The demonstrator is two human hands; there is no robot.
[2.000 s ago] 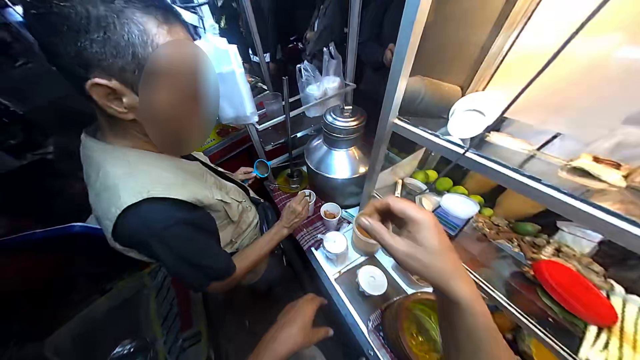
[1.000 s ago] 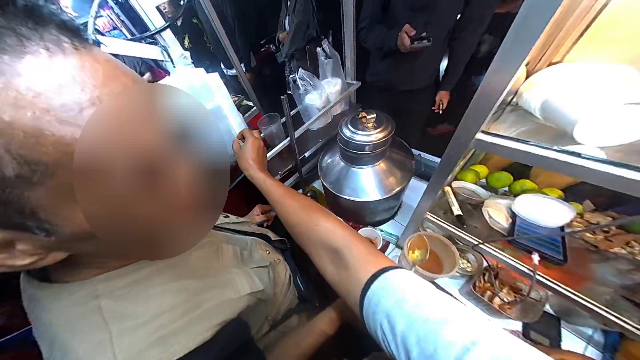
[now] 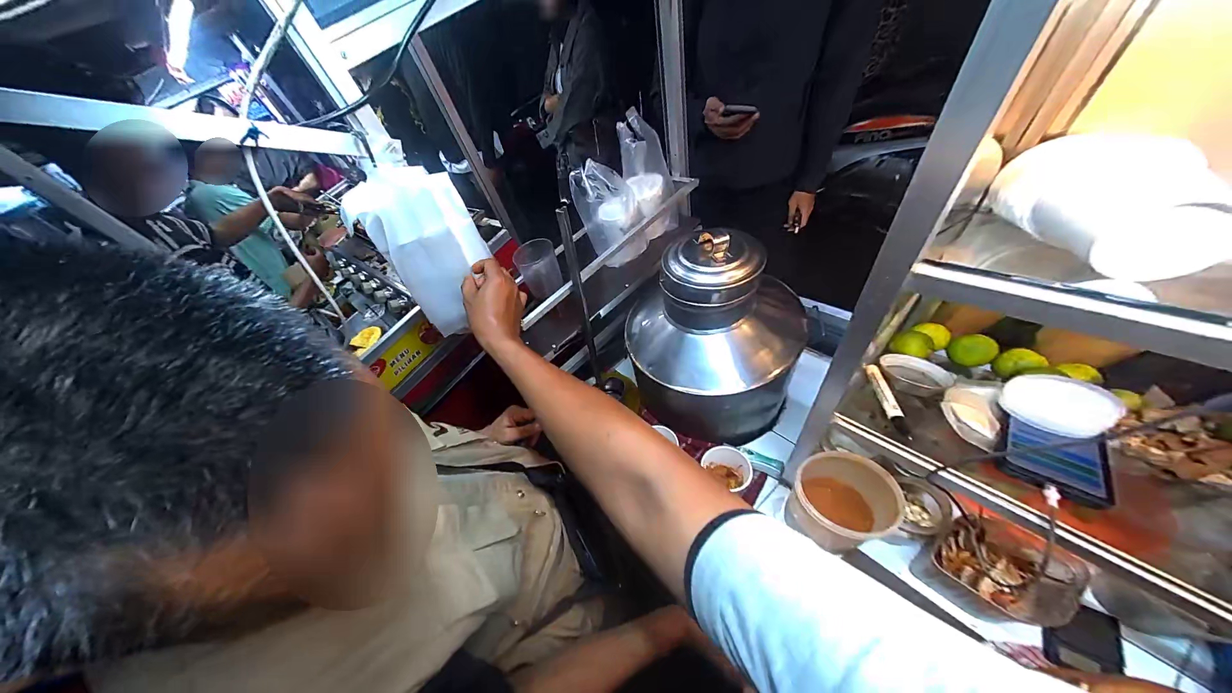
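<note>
My left hand (image 3: pixel 493 300) reaches across to the upper left and pinches the edge of a hanging stack of white plastic bags (image 3: pixel 419 236). A clear plastic cup (image 3: pixel 539 262) stands just right of it. Under and beside my forearm are small white cups, one (image 3: pixel 727 469) with brown food in it. A beige tub (image 3: pixel 845 500) of orange-brown sauce stands right of them. At the bottom right edge a strip of skin, seemingly my right hand (image 3: pixel 1107 681), shows below a dark phone-like object (image 3: pixel 1085 640); its fingers are hidden.
A co-worker's head and vest (image 3: pixel 481 558) fill the lower left. A large lidded metal pot (image 3: pixel 717 337) stands beyond my forearm. Right are a metal-framed glass case (image 3: pixel 962 274), limes (image 3: pixel 972 349), a scale (image 3: pixel 1059 457) and a food tray (image 3: pixel 1001 568). Tied clear bags (image 3: pixel 616 207) stand on a rail.
Two seconds ago both my hands were low, one at the beige tub. My left arm has since stretched to the white bags. The co-worker's head has come nearer, and the view has swung.
</note>
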